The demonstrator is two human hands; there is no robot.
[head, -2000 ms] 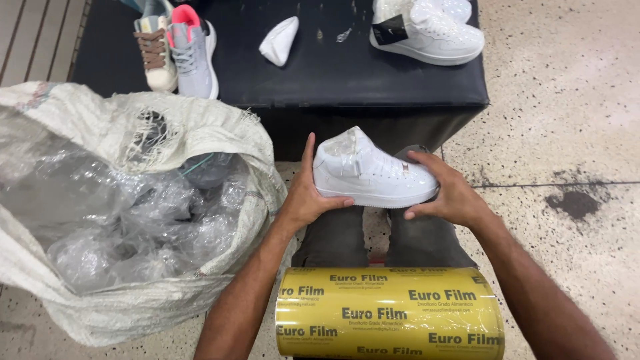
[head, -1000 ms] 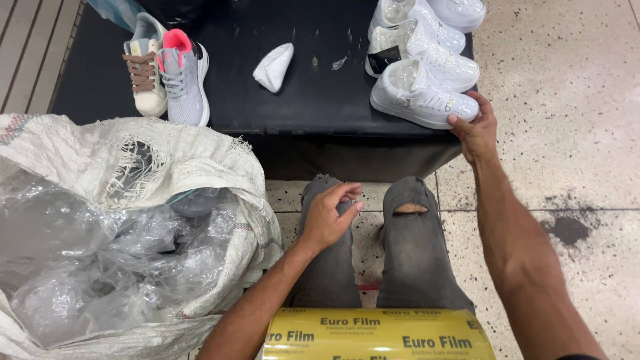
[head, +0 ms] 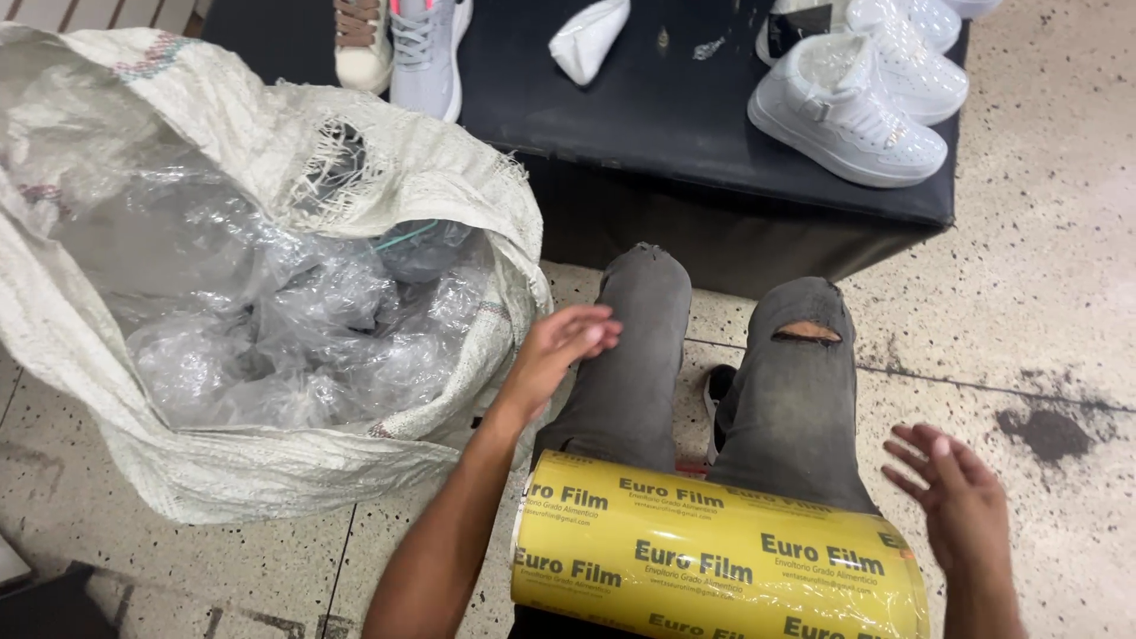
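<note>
A yellow roll of Euro Film plastic wrap (head: 719,550) lies across my lap, over the thighs of grey jeans with a torn knee. My left hand (head: 564,351) hovers by my left knee, fingers loosely curled and holding nothing. Off to the right of the roll, my right hand (head: 954,497) is held in the air with its fingers apart and empty. At the right end of a black padded bench (head: 710,160), a white high-top sneaker (head: 843,115) in clear film rests at the front edge, with other white shoes behind it.
A woven white sack (head: 479,426) full of crumpled clear plastic film (head: 328,319) stands open at my left. On the bench are a grey sneaker (head: 426,62), a cream sneaker with brown laces (head: 362,44) and a white wad (head: 590,40). Speckled floor tiles lie around.
Two seconds ago both hands held the white high-top; one second ago my right hand was at it on the bench. That hand has let go and moved back beside the roll.
</note>
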